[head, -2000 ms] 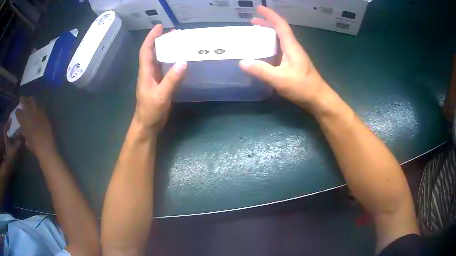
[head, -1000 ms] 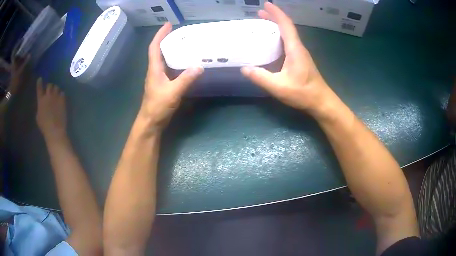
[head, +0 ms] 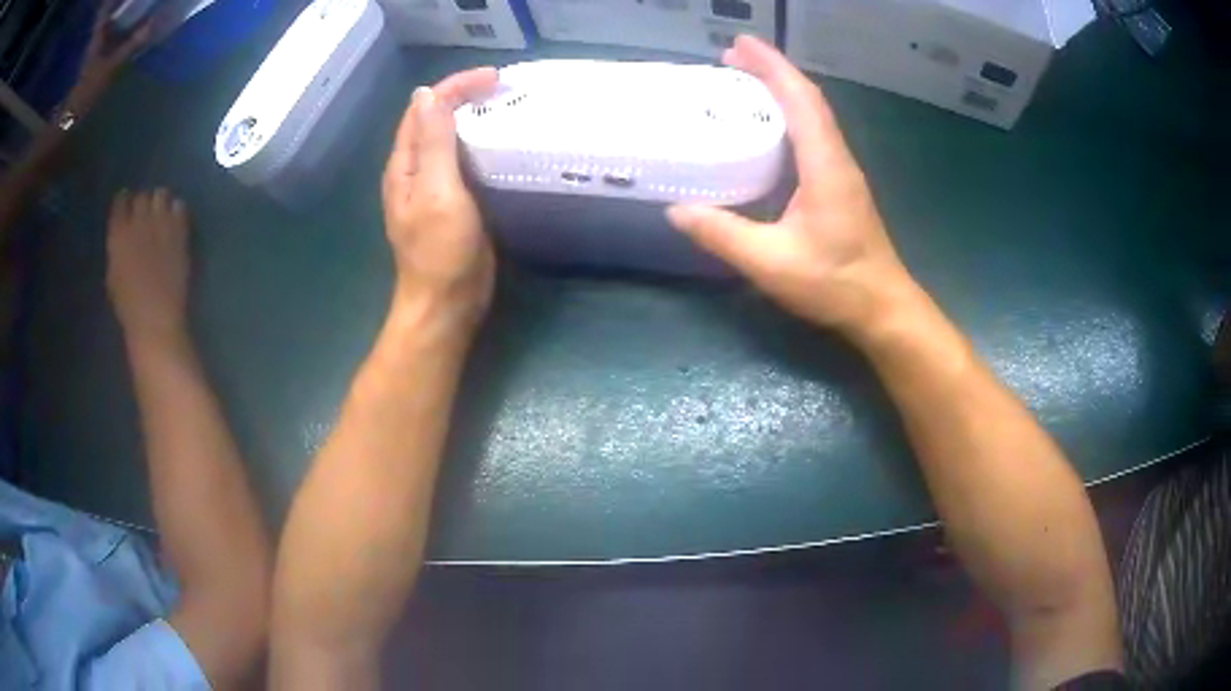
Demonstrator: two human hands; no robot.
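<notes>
A white appliance with a long rounded white face and a bluish translucent body below it is held in front of me. Its white part is on top, with two small dark ovals on the near edge and small marks near both ends. My left hand presses against its left end, fingers pointing up and bent at the top. My right hand grips its right end, thumb on the near side and fingers behind. Whether its underside touches the table is hidden.
A second appliance stands at the upper left. White retail boxes line the back, the right one with an open flap. A clear bag lies far right back. A neighbour's arm rests at left. The dark-green table has a curved front edge.
The appliance has tilted to show more of its white face. My left thumb has left its near side. At left, the neighbour's white item has moved away and their near hand lies on the table.
</notes>
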